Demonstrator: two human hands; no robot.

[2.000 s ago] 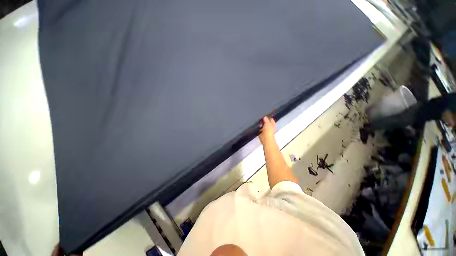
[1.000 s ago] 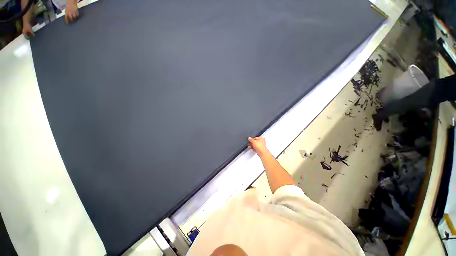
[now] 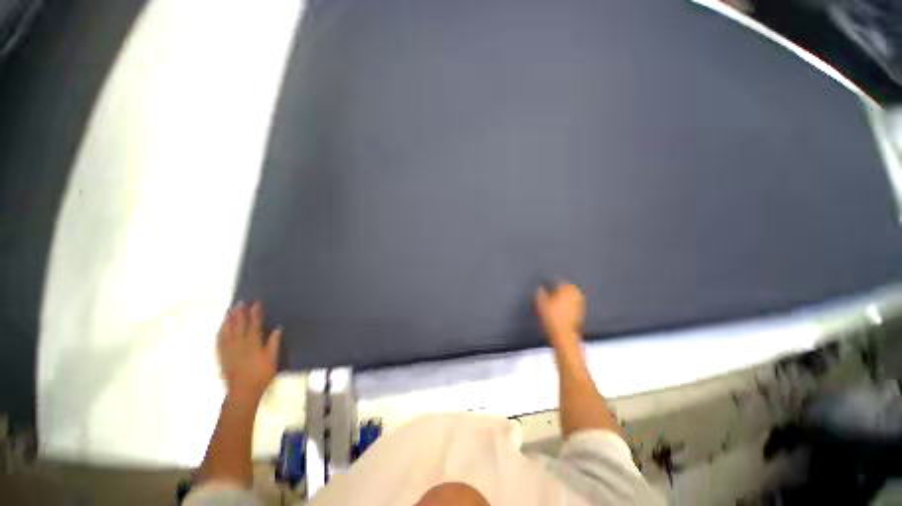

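Observation:
A wide dark grey fabric ply (image 3: 455, 168) lies mostly smooth over the white cutting table (image 3: 148, 287). My left hand (image 3: 247, 348) rests at the ply's left end near its front corner, fingers extended, partly on the white table. My right hand (image 3: 561, 308) is on the fabric just inside the near edge, its fingers curled; whether it pinches cloth is hidden. A pale underlay strip (image 3: 465, 378) shows under the near edge.
The end cutter rail (image 3: 339, 420) with a blue clamp (image 3: 293, 457) meets the near table edge between my arms. Dark scraps (image 3: 665, 457) lie on the floor at the lower right. A blurred dark shape is at the far right.
My view has turned left. My left hand has come into view at the fabric's left end. My right hand has moved from the near edge onto the fabric. The other person's hands are out of view.

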